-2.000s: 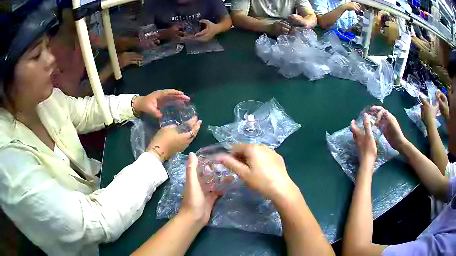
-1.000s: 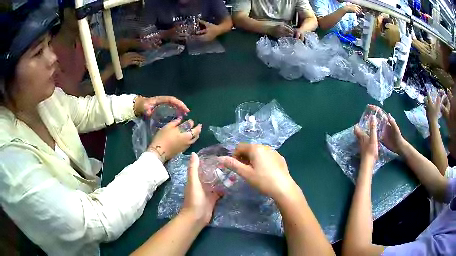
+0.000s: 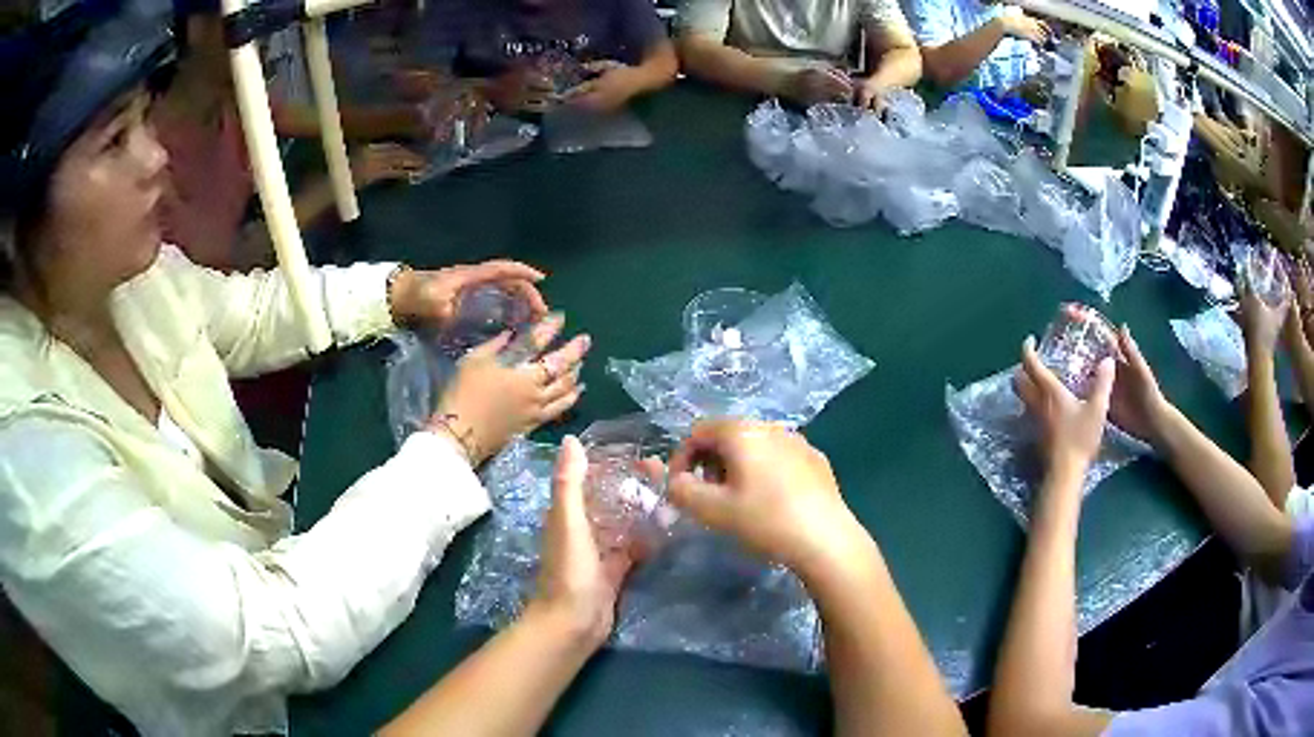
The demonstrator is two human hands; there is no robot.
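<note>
A clear plastic cup (image 3: 623,482) with a small white centre piece is held over a flat clear poly bag (image 3: 721,605) on the green table. My left hand (image 3: 584,540) supports the cup from the left and below, bare, thumb up. My right hand (image 3: 764,490) is at the cup's right side with fingers curled in at its rim; the fingertips are partly hidden. Just beyond, another clear cup (image 3: 725,346) with a white centre piece stands on a second poly bag (image 3: 824,360), touched by nobody.
A person in a cream jacket (image 3: 173,475) at the left holds a clear cup (image 3: 490,314). At the right, another person's hands hold a cup (image 3: 1076,350) over a bag. A heap of poly bags (image 3: 922,166) lies at the back. Pale shelf tubes (image 3: 274,187) rise at the left.
The cup in my hands has turned and tilted, and my right fingers have curled in more. The neighbours at left and right have turned their cups.
</note>
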